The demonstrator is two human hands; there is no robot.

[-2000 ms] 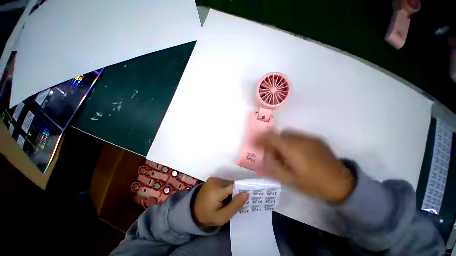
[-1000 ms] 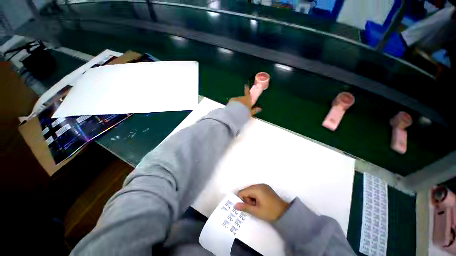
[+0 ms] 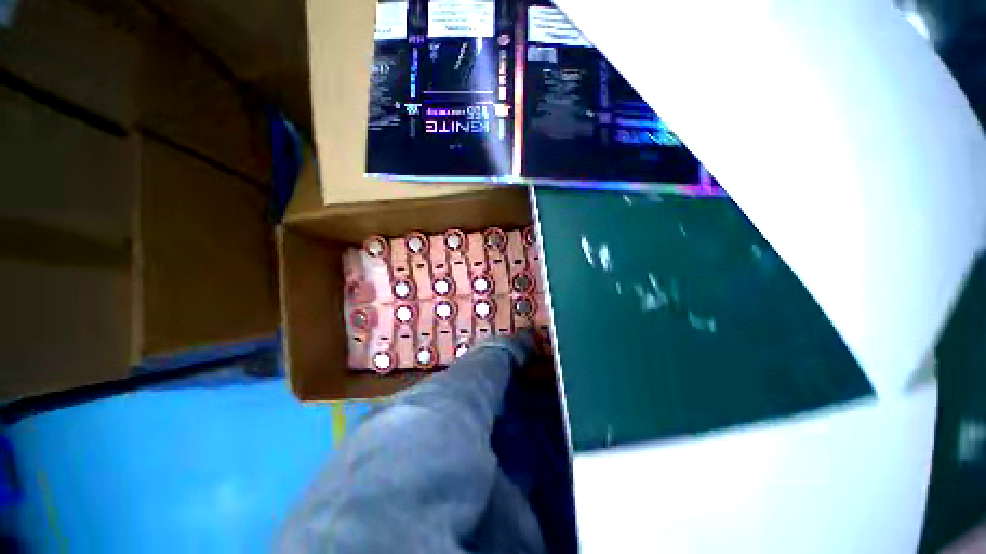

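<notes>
An open brown carton (image 3: 316, 379) holds rows of pink handheld fans (image 3: 443, 289), packed with their round heads showing. My left arm in a grey sleeve (image 3: 432, 433) reaches into the carton's lower right part. My left hand (image 3: 527, 341) is blurred and mostly hidden at the bench edge, among the fans there. Whether it holds a fan cannot be seen. My right hand is out of the picture.
Black shiny printed sheets (image 3: 454, 130) lie on cardboard (image 3: 337, 141) above the carton. The scuffed green bench (image 3: 670, 314) is at right, with a loose white sheet (image 3: 822, 141) and the white work sheet (image 3: 757, 487). Closed cartons (image 3: 200, 249) stand left.
The view has swung left and down to the carton. My left arm has moved from the fan on the belt to the carton. My right hand and the label sheet have left the picture.
</notes>
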